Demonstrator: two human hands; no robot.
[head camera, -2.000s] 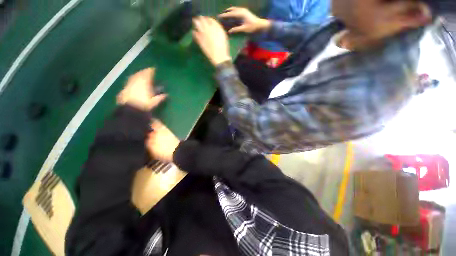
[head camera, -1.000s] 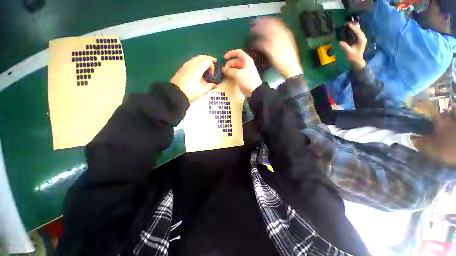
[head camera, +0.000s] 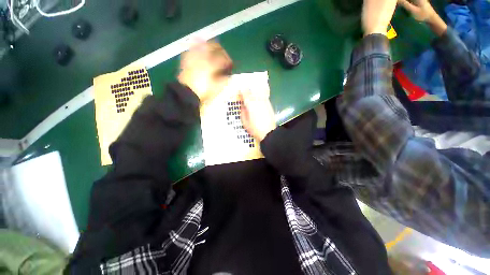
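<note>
A backing sheet (head camera: 215, 145) with rows of small dark pads lies in front of me at the bench edge. My left hand (head camera: 207, 67) is a motion blur above the sheet's upper left corner; whether it holds a part cannot be seen. My right hand (head camera: 257, 114) rests on the sheet over the right side of the pad rows; its fingertips are blurred and no part shows in it. Two round black parts (head camera: 292, 55) sit side by side on the green surface, up and right of the sheet.
A second backing sheet (head camera: 106, 131) with dark pads lies at left, partly under my left sleeve. A white sheet (head camera: 45, 196) is at far left. Several black parts (head camera: 81, 29) sit beyond the pale rail (head camera: 161, 56). A neighbour's plaid sleeve (head camera: 370, 80) is at right, near a yellow box (head camera: 391, 32).
My hands have moved apart; the black part seen between them is no longer visible there. My right hand has come down onto the sheet. Two black parts now show at the right.
</note>
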